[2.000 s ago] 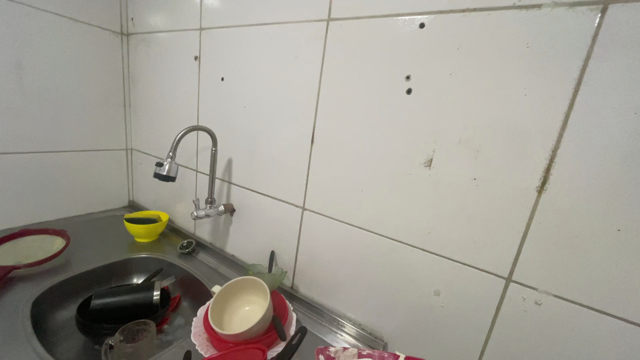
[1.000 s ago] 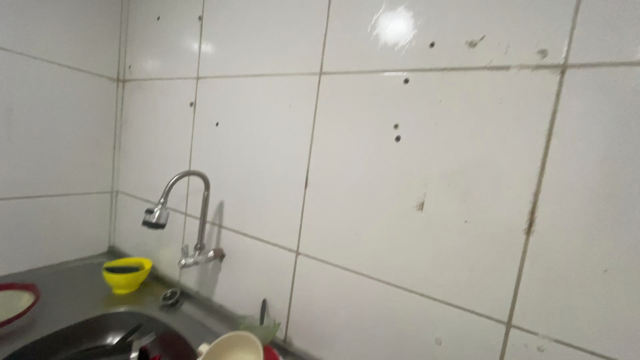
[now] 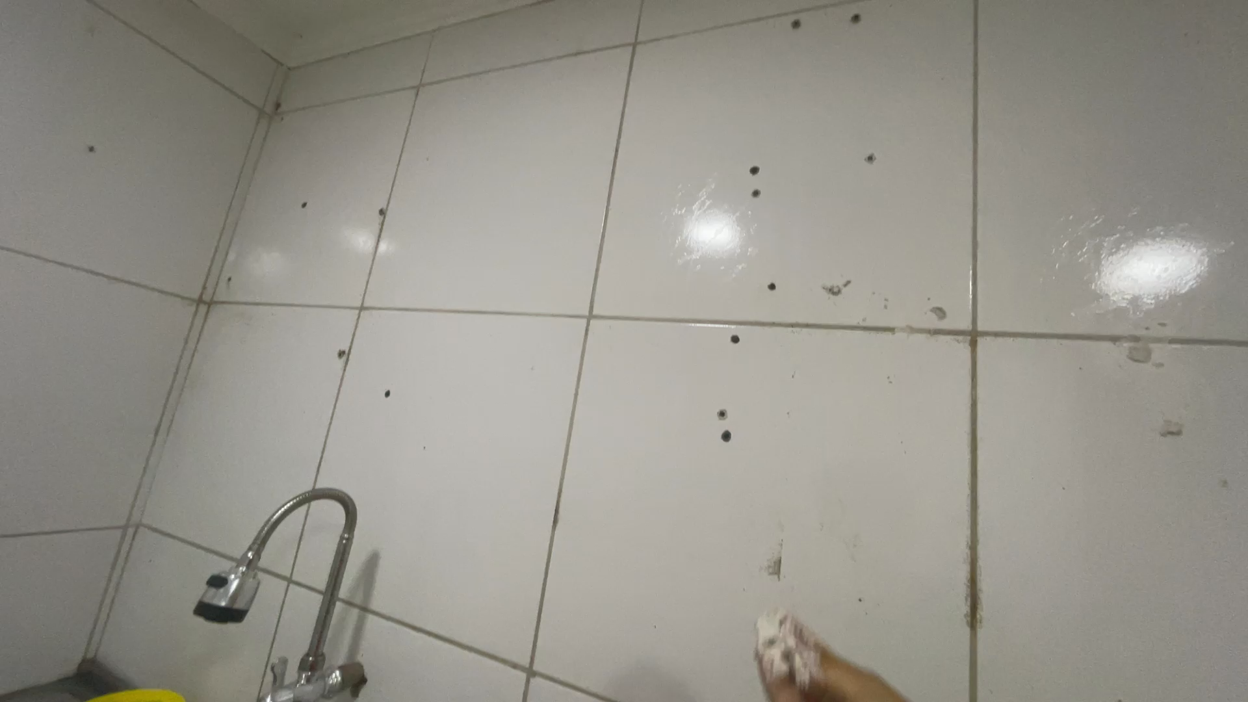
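My right hand comes in at the bottom edge, right of the middle, slightly blurred. Its fingers are closed on a small whitish lump; whether this is paste or a crumpled scrap I cannot tell. The lump shows in front of the white tiled wall, just below a rough grey chipped mark. Several small dark holes dot the tiles, among them a hole above that mark and another hole higher up. My left hand is out of view.
A chrome gooseneck faucet stands out from the wall at the lower left. The rim of a yellow bowl shows at the bottom left edge, beside a bit of the metal counter. Brown stains mark the grout line at the right.
The view has tilted up, so the sink and dishes have dropped out of it. My right hand with the whitish lump has come into view at the bottom.
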